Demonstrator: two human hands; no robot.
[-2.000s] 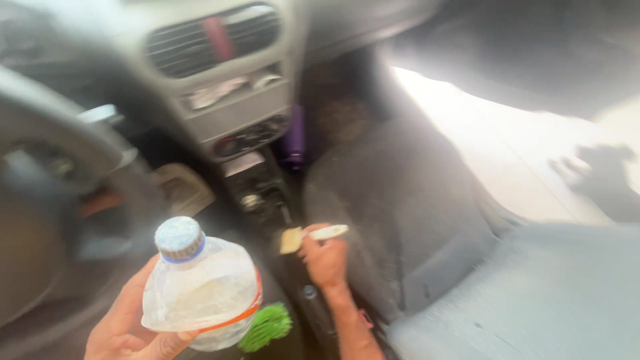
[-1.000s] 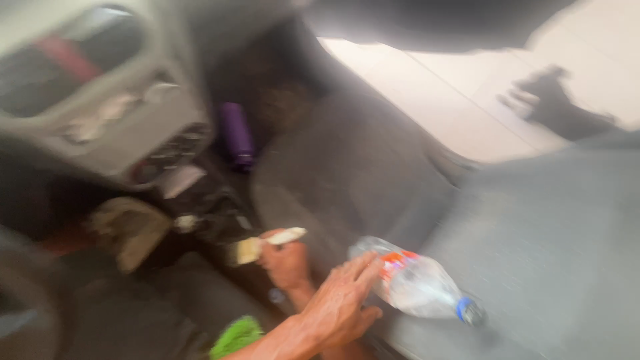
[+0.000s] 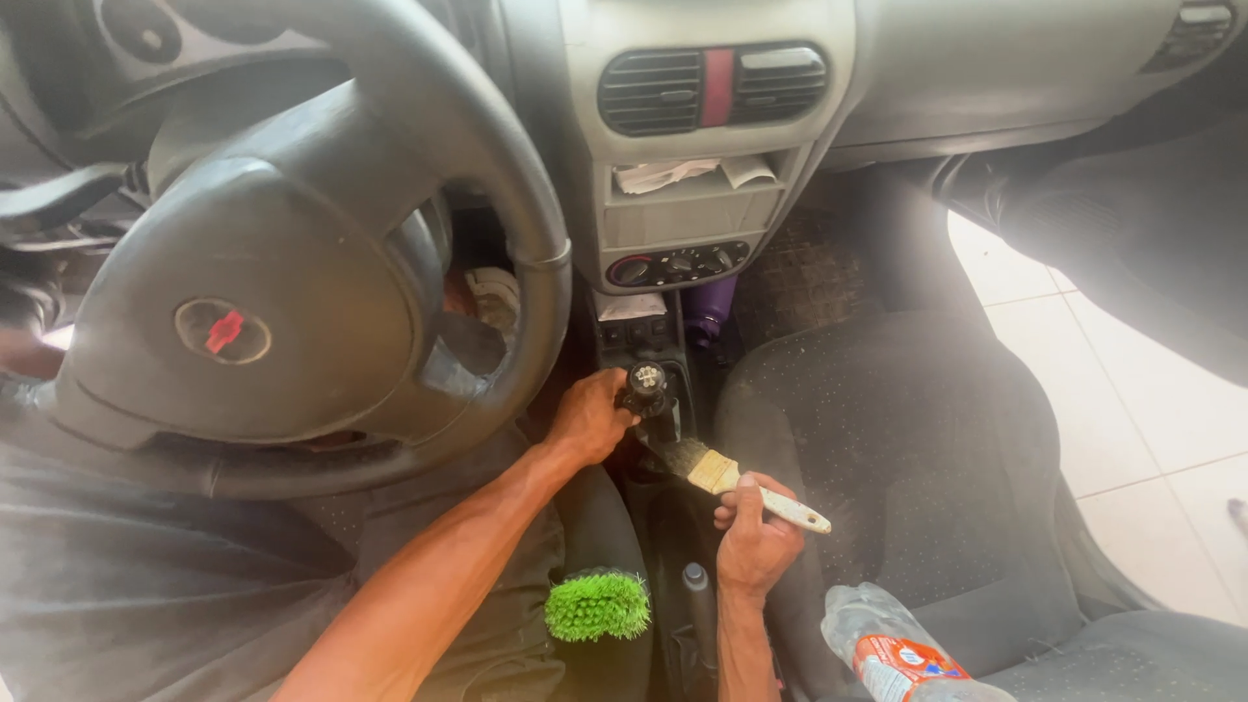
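My left hand is at the gear shift lever, its fingers against the side of the black gear knob. In my right hand is a paintbrush with a pale, speckled handle. Its dark bristles touch the console around the base of the gear lever. A bright green bristly brush head rests by my thigh, left of the handbrake lever. The clear plastic bottle with an orange label lies on the passenger seat, its cap end out of view.
The steering wheel stands at the left, above my legs. Papers fill part of the dashboard shelf, above the climate control knobs. A purple bottle stands beside the console. At the right, past the passenger seat, shows a tiled floor.
My left hand held the bottle up, then touched it over the passenger seat; now it has let go and is at the gear knob. The paintbrush stays in my right hand. The view has swung left.
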